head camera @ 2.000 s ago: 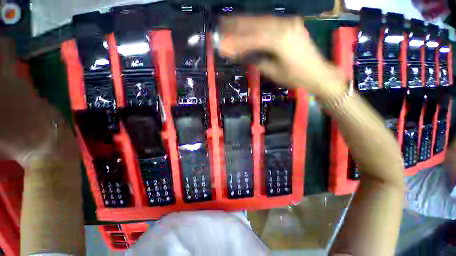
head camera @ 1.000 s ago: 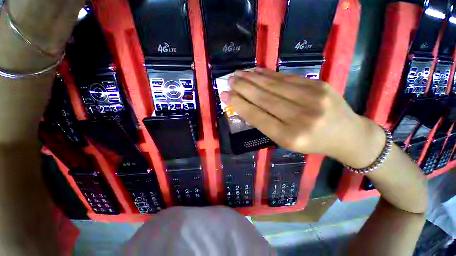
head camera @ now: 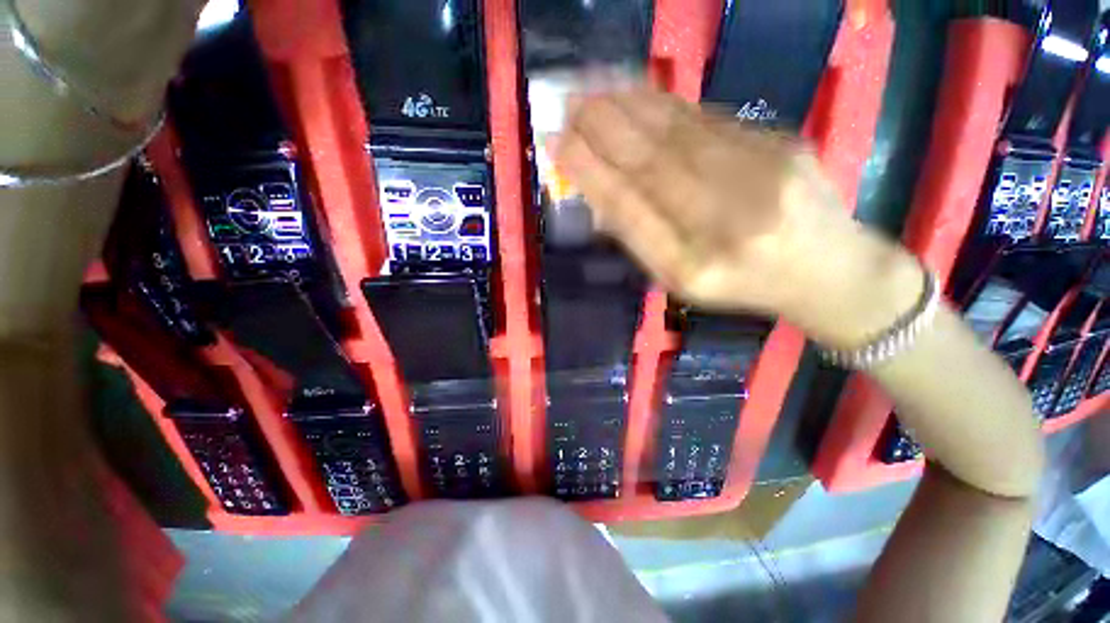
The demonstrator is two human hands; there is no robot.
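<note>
Black flip phones stand open in slots of a red foam tray. My right hand, slightly blurred, lies over a phone in the middle column, fingers together. A small white and orange smoothing card is pressed under its fingers. The hand hides most of that phone's keypad. Left of it an open phone shows its lit-looking keypad and a "4G LTE" mark. My left hand is cut off by the picture's edge; only my left wrist and forearm with a bracelet show at the upper left.
A second red tray with open phones stands at the right. A dark green mat shows between the trays. Pale clothing is at the bottom centre, and another person's light sleeve is at the right edge.
My right hand has slid up the middle phone with the card since a second ago. Earlier it was above the tray's far part, and my left hand was lower at the left.
</note>
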